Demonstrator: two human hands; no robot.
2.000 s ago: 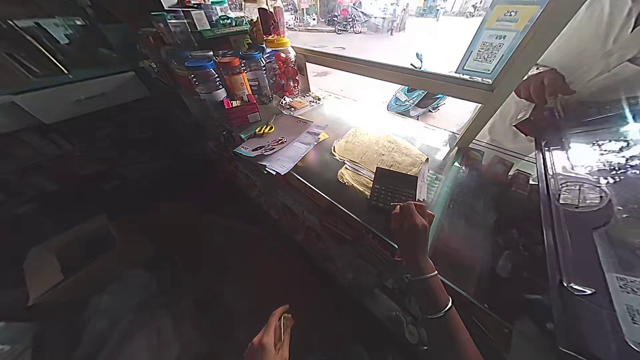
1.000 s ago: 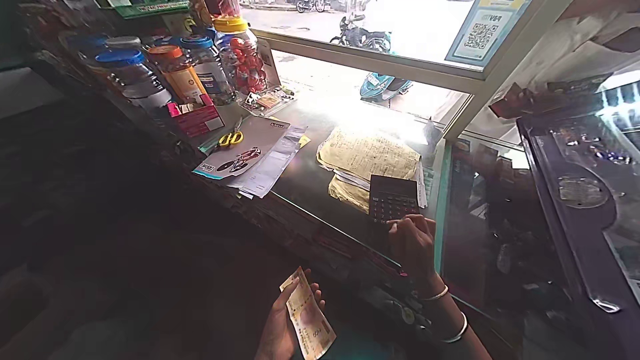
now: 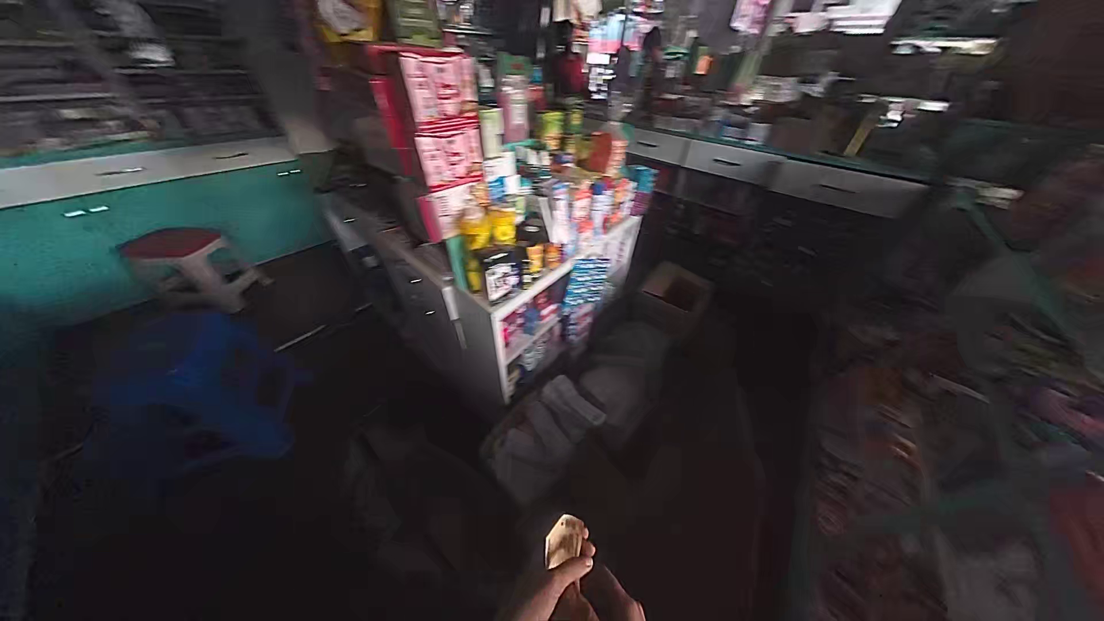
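Observation:
At the bottom middle of the head view, a folded banknote [image 3: 564, 540] stands up from my left hand [image 3: 552, 586], with the thumb across its lower end. My right hand [image 3: 614, 595] is close against the left at its right side, low in the frame. Its fingers are mostly hidden, so whether it also grips the note cannot be told. Both hands are over a dark floor area, and the picture is blurred.
Ahead stands a white shelf unit [image 3: 498, 349] loaded with bottles and pink-and-red cartons [image 3: 444, 86]. Bags [image 3: 552, 423] and an open cardboard box [image 3: 677, 293] lie beside it. A blue plastic stool [image 3: 194, 379] and a red-topped stool [image 3: 177, 246] are left. Drawers [image 3: 733, 164] line the back.
The view has swung from the window counter to the shop interior. My right hand has left the calculator and is now beside my left. The banknote, spread out one second ago, now looks folded.

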